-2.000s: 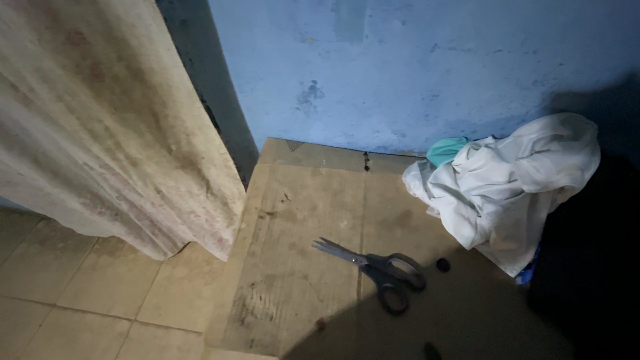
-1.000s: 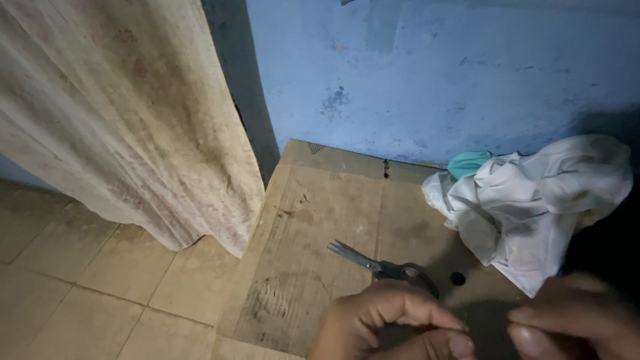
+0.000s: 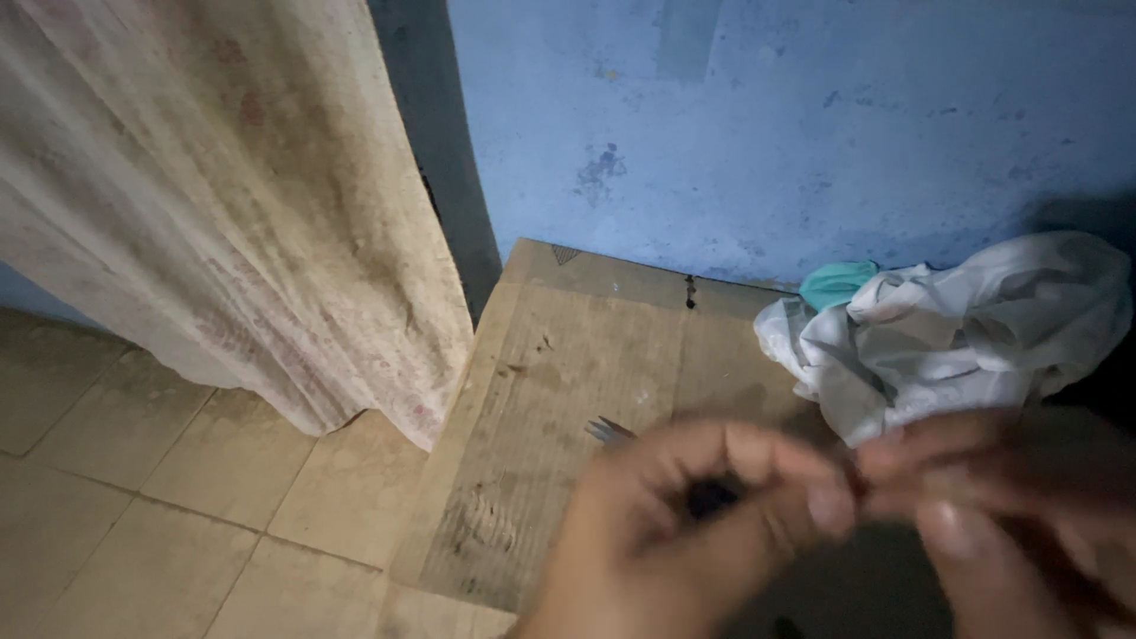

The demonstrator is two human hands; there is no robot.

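Note:
My left hand [image 3: 701,524] is raised over the cardboard, its thumb and forefinger tips pinched together. Close beside it at the right, my right hand [image 3: 1003,506] has its fingertips pinched too and nearly meets the left ones. Both hands are blurred, and whether something small sits between the fingertips cannot be told. Behind my left hand lies a pair of scissors [image 3: 611,430]; only the blade tips show clearly, and the hand hides most of the rest. A crumpled white cloth [image 3: 941,346] lies behind my right hand, with a teal cloth piece [image 3: 834,284] at its left end.
The flat sheet of cardboard [image 3: 568,373] reaches to a blue painted wall [image 3: 754,133]. At the left a stained, pale curtain [image 3: 293,222] hangs over the tiled floor [image 3: 213,515]. A dark area lies at the far right.
Two seconds ago no hands showed and the scissors were fully visible. Both hands then came in at the bottom, and they now stand higher in view with fingertips closer together, covering most of the scissors.

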